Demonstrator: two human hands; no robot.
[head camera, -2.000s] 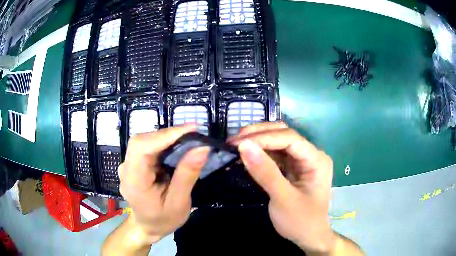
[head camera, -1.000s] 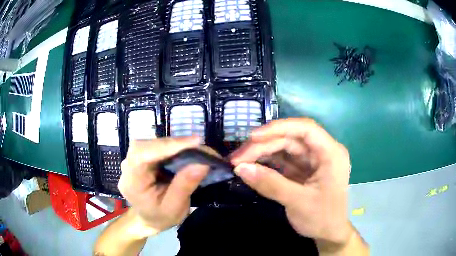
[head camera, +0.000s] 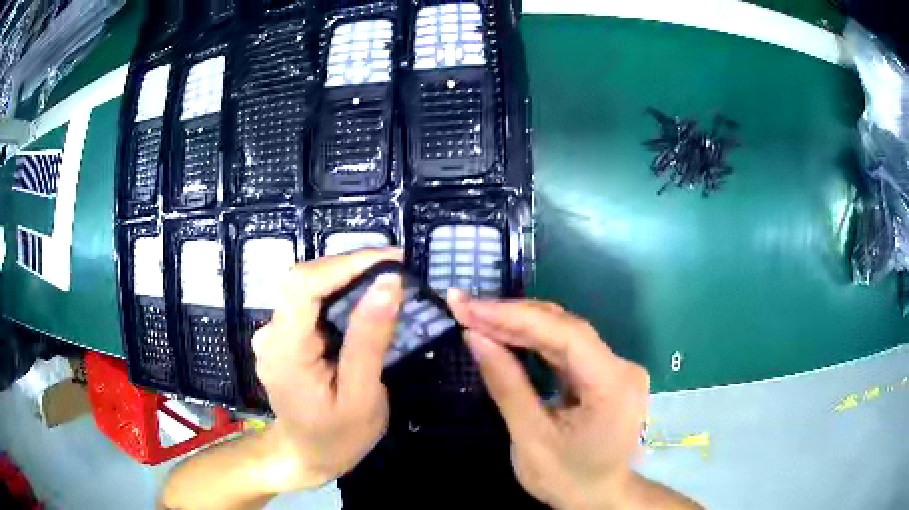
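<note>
My left hand (head camera: 334, 369) holds a phone front housing (head camera: 414, 324), black-framed with a pale keypad grid, tilted above the near part of the tray. My right hand (head camera: 558, 398) has its thumb and index finger pinched at the housing's right corner. Whether a small insert is between these fingertips cannot be told. The black blister tray (head camera: 402, 207) lies below, with phone housings in its pockets. One pocket in the far row (head camera: 269, 120) shows only a bumpy grid. A spiky pile of black inserts (head camera: 690, 151) lies on the green mat right of the tray.
A crumpled clear plastic bag (head camera: 882, 169) is at the right edge. Striped black-and-white pieces (head camera: 38, 172) lie at the left beside white lines. Shiny clear wrap (head camera: 50, 40) is at the far left. A red stool (head camera: 125, 408) and a cardboard box (head camera: 62, 398) stand below left.
The housing has turned so its keypad face shows more. My right hand has moved a little left and down, its fingers closer together at the housing's corner. The view has shifted slightly.
</note>
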